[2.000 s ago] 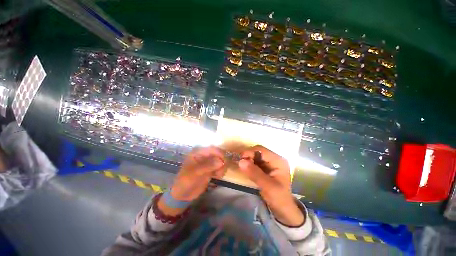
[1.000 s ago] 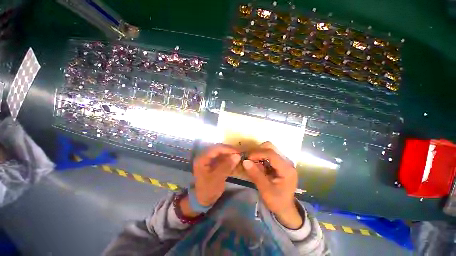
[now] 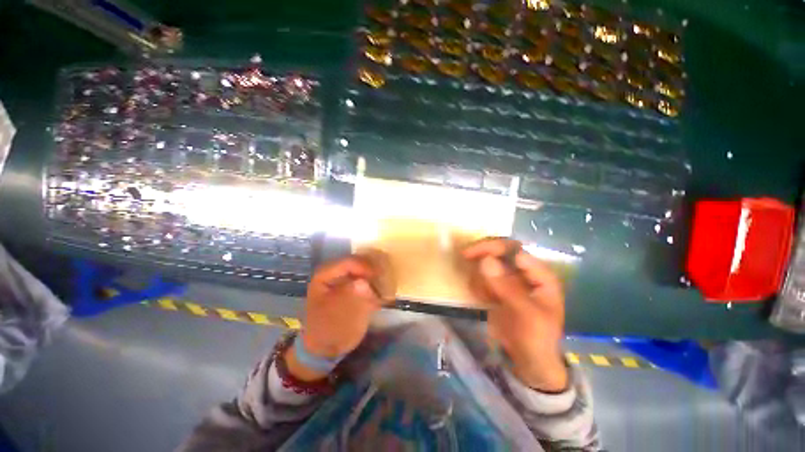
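My left hand (image 3: 340,305) is at the left edge of the cream work sheet (image 3: 424,265), fingers curled with thumb and index close together. My right hand (image 3: 530,309) is at the sheet's right edge, fingers bent, with a dark spot between them. Both hands are blurred, and I cannot tell whether either holds a part or a tool. The left blister tray (image 3: 185,154) holds cluttered silver-pinkish parts under strong glare. The right blister tray (image 3: 530,132) has rows of amber parts at its far side and pockets without amber parts nearer.
A red bin (image 3: 740,249) stands at the right on the green mat. A grey metal arm (image 3: 110,22) crosses the far left. Pale sleeves, possibly other people's, show at the left edge (image 3: 26,318) and lower right. Yellow-black tape (image 3: 221,312) lies on the floor below the bench.
My hands were together over the near part of the sheet and have moved apart, the left one leftward, the right one rightward. The camera view has shifted, so the trays sit further left and higher.
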